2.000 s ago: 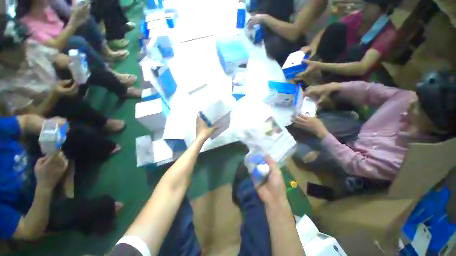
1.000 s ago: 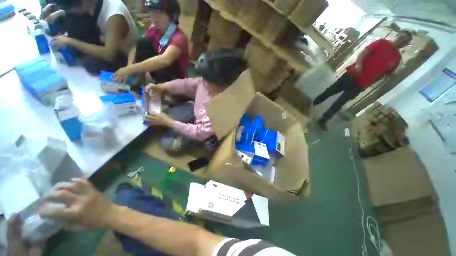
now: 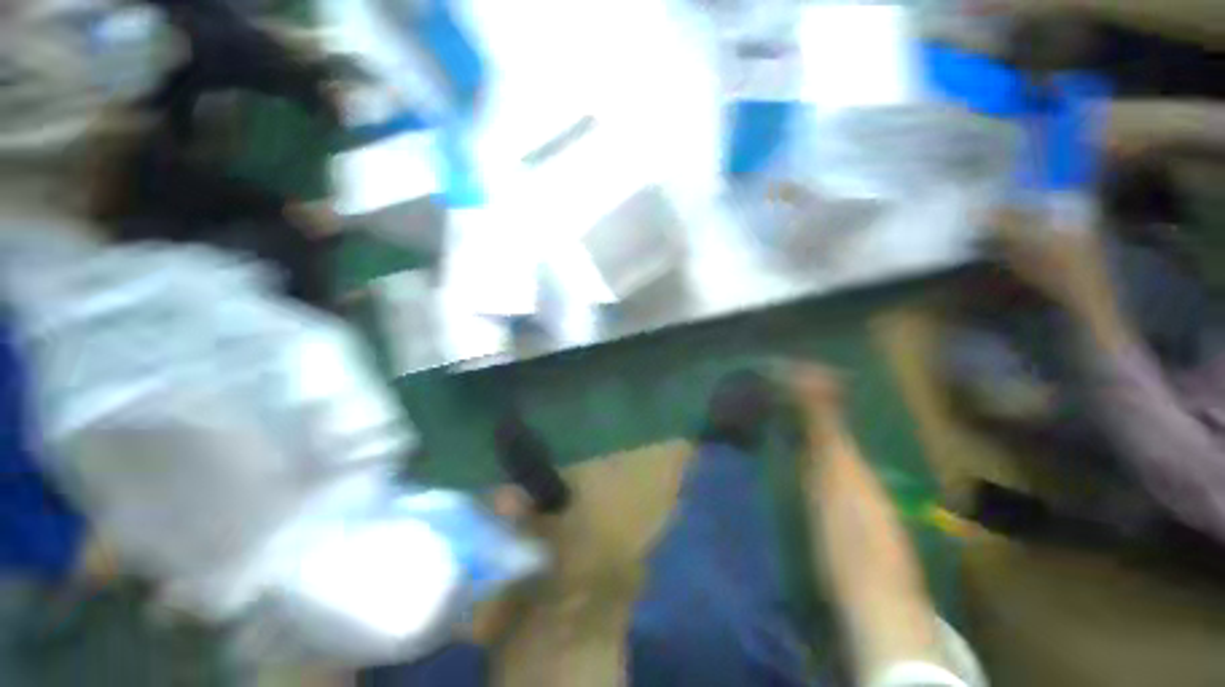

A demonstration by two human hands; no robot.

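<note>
The view is strongly blurred. A large, crinkled, milky poly bag (image 3: 202,443) fills the lower left, with a bright white bulge at its lower end. A blue-and-white piece (image 3: 470,537) shows at the bag's right side. A skin-coloured patch beside it may be my left hand, but the bag and blur hide its shape. My right hand (image 3: 811,389) is over the green floor in front of the table, beside a dark shape. It is small and blurred; nothing clear shows in it, and its finger position cannot be made out.
The white table (image 3: 699,269) holds white and blue boxes (image 3: 390,175) and clear bags (image 3: 914,161). At the right, a neighbour's hand (image 3: 1068,262) is at a blue box (image 3: 1061,134). People sit at both sides. Brown cardboard (image 3: 591,577) lies between my legs.
The view has swung back left from the floor cartons to the table. The large milky bag now fills the lower left. My right hand is away from the white item it was at.
</note>
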